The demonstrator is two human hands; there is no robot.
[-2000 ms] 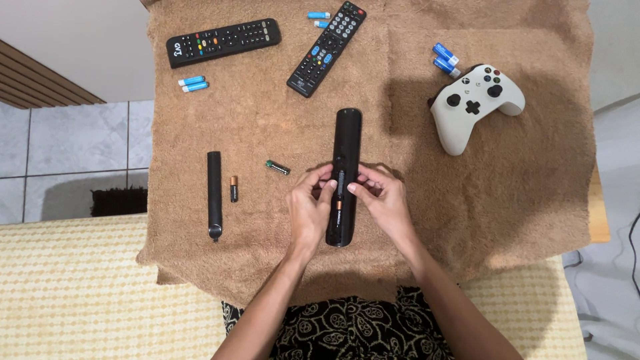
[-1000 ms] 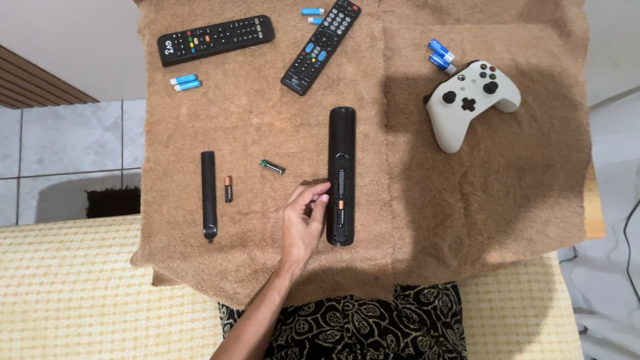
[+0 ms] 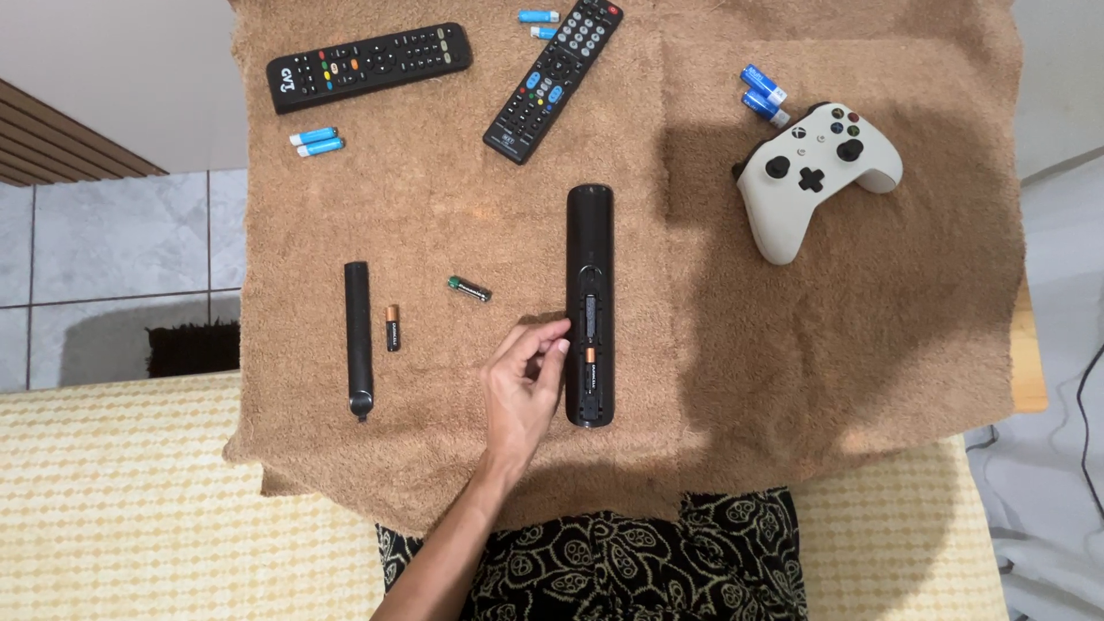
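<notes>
A black remote control (image 3: pixel 590 216) lies back side up on the brown towel, its battery compartment uncovered. One AA-type battery (image 3: pixel 591 371) with a copper-coloured end sits in the lower part of that compartment. My left hand (image 3: pixel 524 375) is at the remote's left edge, thumb and forefinger apart, holding nothing that I can see. To the left lie a green-and-black battery (image 3: pixel 469 288), a copper-and-black battery (image 3: pixel 393 328) and a long black battery cover (image 3: pixel 358 336). My right hand is out of view.
Two more remotes, one at the upper left (image 3: pixel 371 67) and one at top centre (image 3: pixel 552 82), lie near pairs of light-blue batteries (image 3: pixel 319 141). A white game controller (image 3: pixel 780 203) and blue batteries (image 3: pixel 764 95) are at the right. The towel (image 3: pixel 828 362) lies beneath everything.
My right hand, on the remote two seconds ago, has left the view. My left hand has drawn back from the battery compartment to the remote's left edge.
</notes>
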